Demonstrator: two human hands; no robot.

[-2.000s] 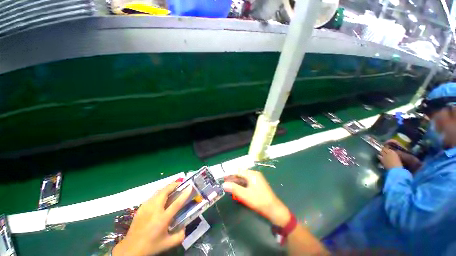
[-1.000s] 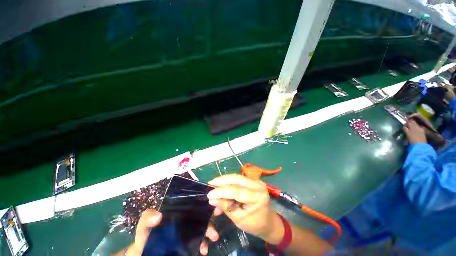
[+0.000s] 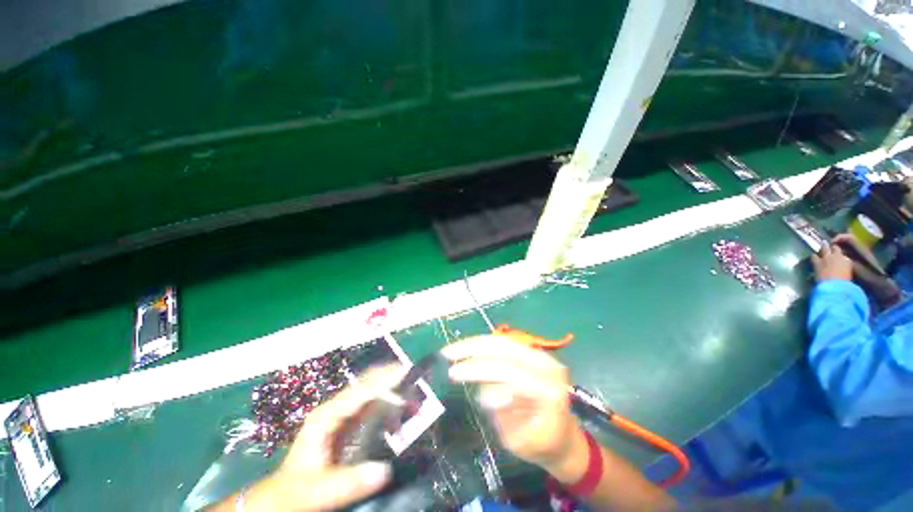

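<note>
A dark phone body [image 3: 376, 424], strongly blurred, is between my hands above the green mat. My left hand [image 3: 335, 440] holds it from the left and below, fingers around its side. My right hand [image 3: 526, 400] is at its upper right, fingertips at the dark upper corner; blur hides whether they grip it. A white-framed flat piece [image 3: 425, 418] shows behind the phone body. A heap of small dark red, black and silver components [image 3: 300, 395] lies left of my hands.
An orange air blow gun [image 3: 541, 340] lies behind my right hand, its hose running right. A white post [image 3: 611, 130] stands beyond the white strip [image 3: 240, 353]. Open phone bodies [image 3: 155, 328] and a black tray [image 3: 491, 228] are on the belt. A blue-sleeved neighbour [image 3: 861, 335] works at right.
The phone body, earlier showing electronics and then its glossy black side, is now turned and blurred. My right hand has moved slightly up and right. The view has shifted.
</note>
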